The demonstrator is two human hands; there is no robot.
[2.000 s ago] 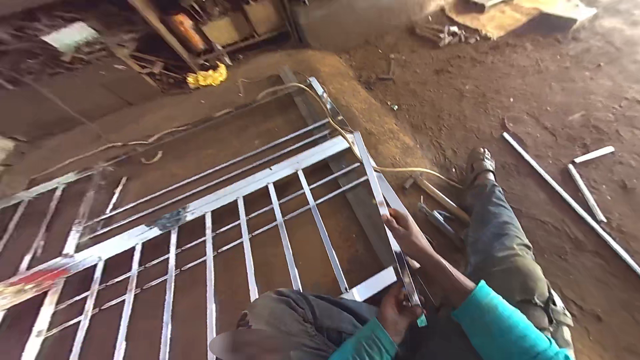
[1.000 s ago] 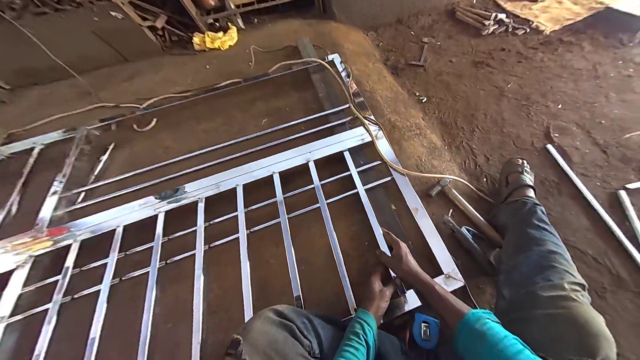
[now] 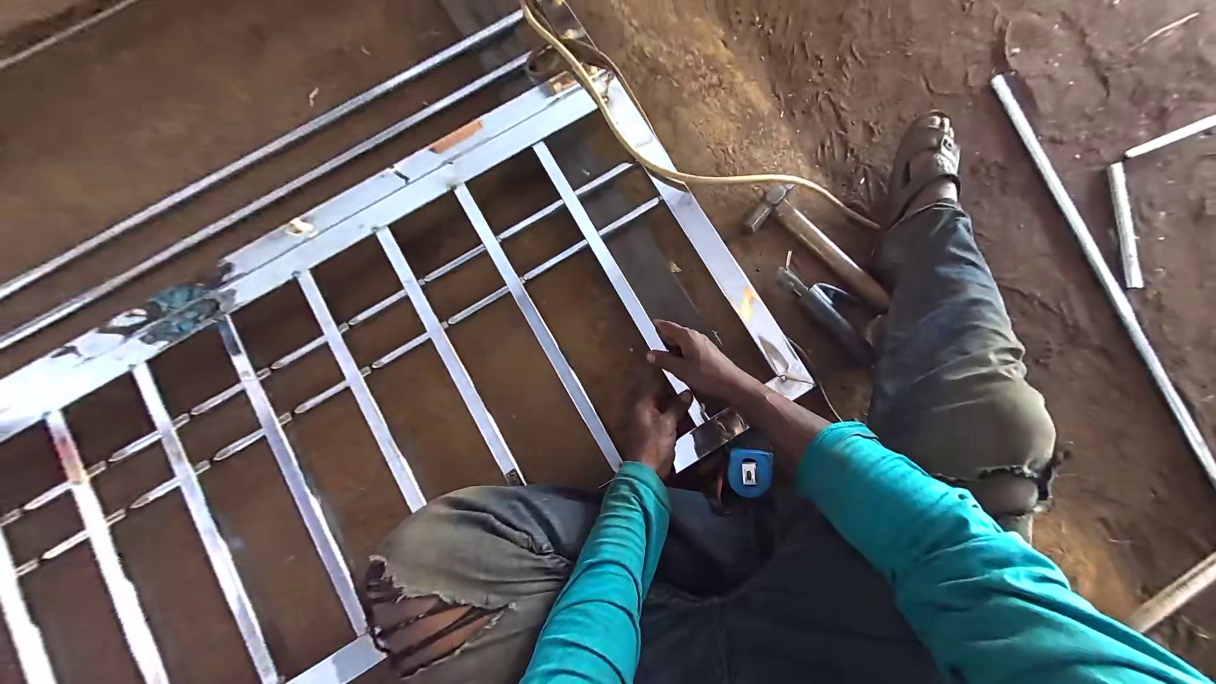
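Observation:
My right hand [image 3: 698,361] grips the lower part of the last upright metal bar [image 3: 608,261] of a welded metal frame [image 3: 708,233]. Just below and to the left, my left hand [image 3: 654,427] is at the same bar's lower end, its fingers partly hidden. The bar's foot meets the short bottom rail [image 3: 711,437] near the frame's corner. A blue tape measure [image 3: 750,472] lies beside that rail, close to my lap. Two thin rods [image 3: 541,266] cross the uprights, and a wide middle rail [image 3: 332,214] runs along their upper ends.
A hammer [image 3: 826,247] and a dark metal tool [image 3: 826,309] lie between the frame and my leg. A yellowish cable [image 3: 703,179] crosses the frame's side. A long metal tube [image 3: 1102,266] and short pieces [image 3: 1124,223] lie on the dirt floor at the right.
Two seconds ago my hands held a loose-looking metal bar raised over the frame's side; now they are at the last upright. The view has moved nearer to the frame.

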